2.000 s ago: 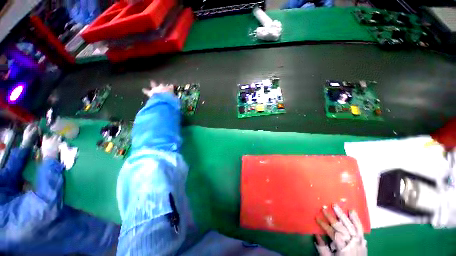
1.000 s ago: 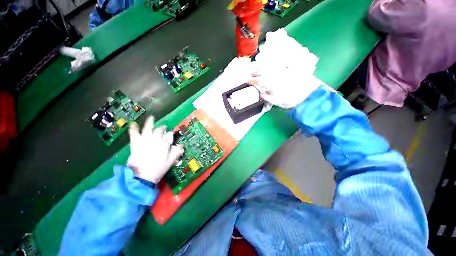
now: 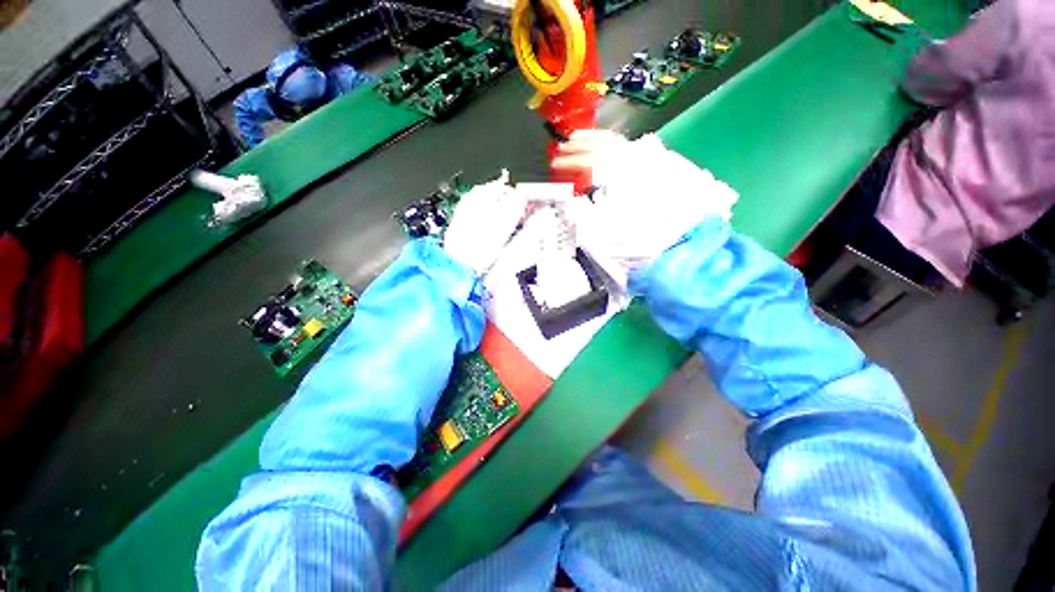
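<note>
A green circuit board [image 3: 472,407] lies on the red-orange pad [image 3: 509,361], partly hidden under my left sleeve. My left hand [image 3: 484,222], in a white glove, is beyond the pad at the far edge of the white paper [image 3: 517,318]. My right hand [image 3: 599,162] is against the crumpled white cloth [image 3: 683,197], its fingers by the red stand. A pale strip-like thing [image 3: 544,192] shows between the hands; whether either hand holds it is unclear. The open black box [image 3: 567,310] with pale contents sits on the paper, nearer me than both hands.
The dark conveyor [image 3: 174,382] carries boards, one at left [image 3: 299,315] and one partly behind my left hand. A red stand [image 3: 575,104] with yellow coiled line rises beyond the hands. A person in pink [image 3: 972,139] is at right, another in blue [image 3: 299,87] across the line.
My left hand has left the board and moved forward and right, beside the paper. My right hand has shifted slightly up at the cloth. The board remains on the pad.
</note>
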